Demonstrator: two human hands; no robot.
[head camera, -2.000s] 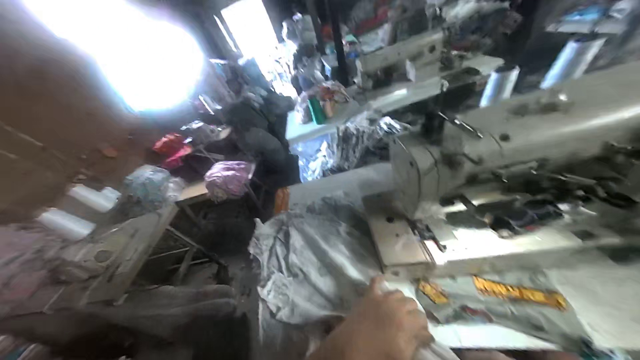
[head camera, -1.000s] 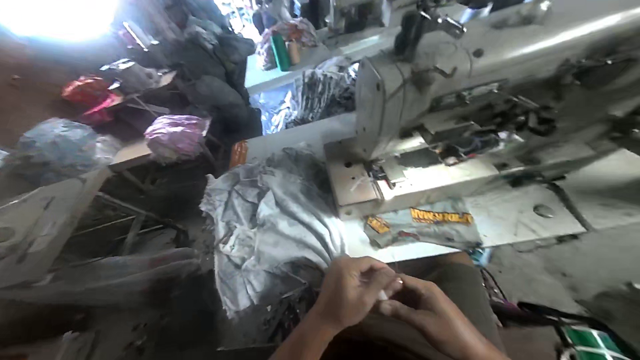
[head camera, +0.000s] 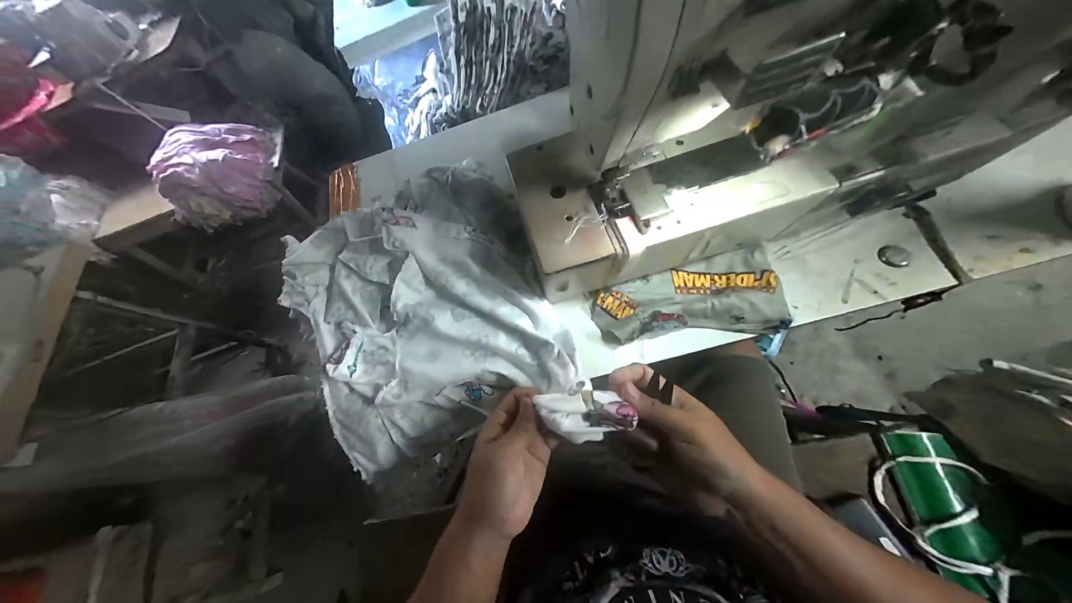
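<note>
A light grey printed fabric garment lies crumpled over the left end of the sewing table. Its narrow end, a gathered white piece with a pink print, is pinched between the fingertips of my left hand. My right hand is at the other side of that piece; a small dark blade-like tool shows at its fingers. Above my hands, the needle and presser foot of an industrial sewing machine stand lit, with loose threads beside them. A folded grey-green printed cloth lies by the table's front edge.
The white table edge runs just beyond my hands. At the left, a pink fabric bundle rests on a wooden bench. Stacked dark-and-white cloth pieces stand behind the table. A green object wrapped with white cord is at the lower right.
Two seconds ago only one hand showed, at the table edge; one second ago both hands were together at the fabric's end. Now they are slightly apart with the gathered white piece between them. The view has shifted closer.
</note>
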